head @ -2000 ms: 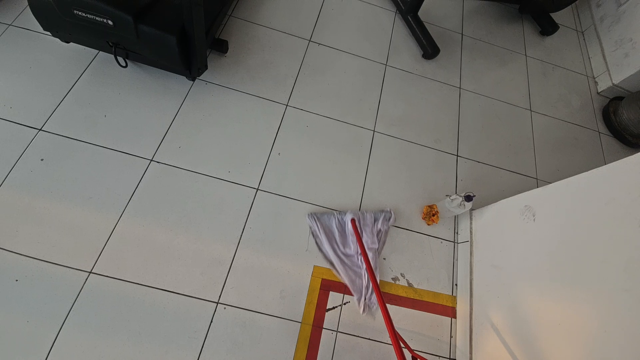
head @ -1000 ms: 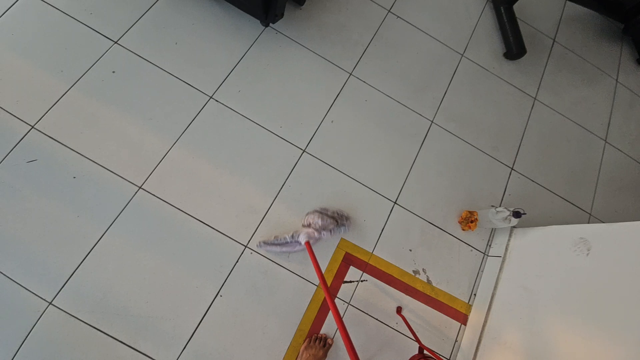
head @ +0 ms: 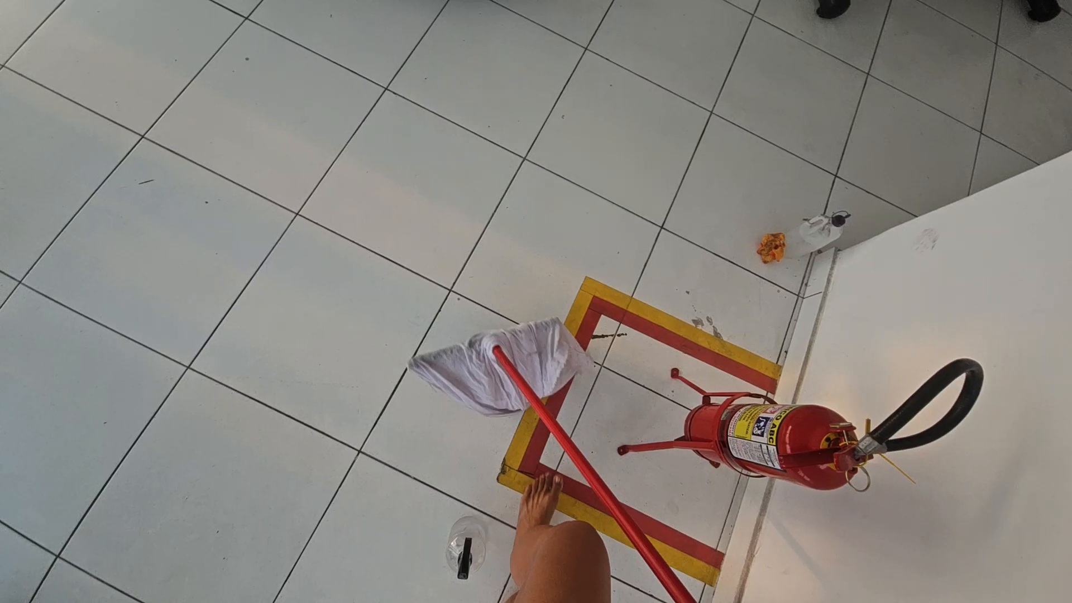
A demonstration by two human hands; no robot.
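Observation:
Neither of my hands is in view. A red mop or squeegee handle runs up from the bottom edge to a pale cloth draped over its head. The cloth lies on the white tiled floor and overlaps the left side of a yellow and red floor marking. My bare foot rests at the marking's lower left corner, with my bent knee below it. Whatever holds the handle is hidden below the frame.
A red fire extinguisher stands in a red stand beside the white wall. Farther up the wall's base are a clear plastic bottle and an orange crumpled thing. Another clear container with a black top stands left of my foot.
The cloth-covered head swung left and now lies spread across the marking's left edge. The view has shifted, bringing the whole extinguisher, my knee and the container by my foot into sight.

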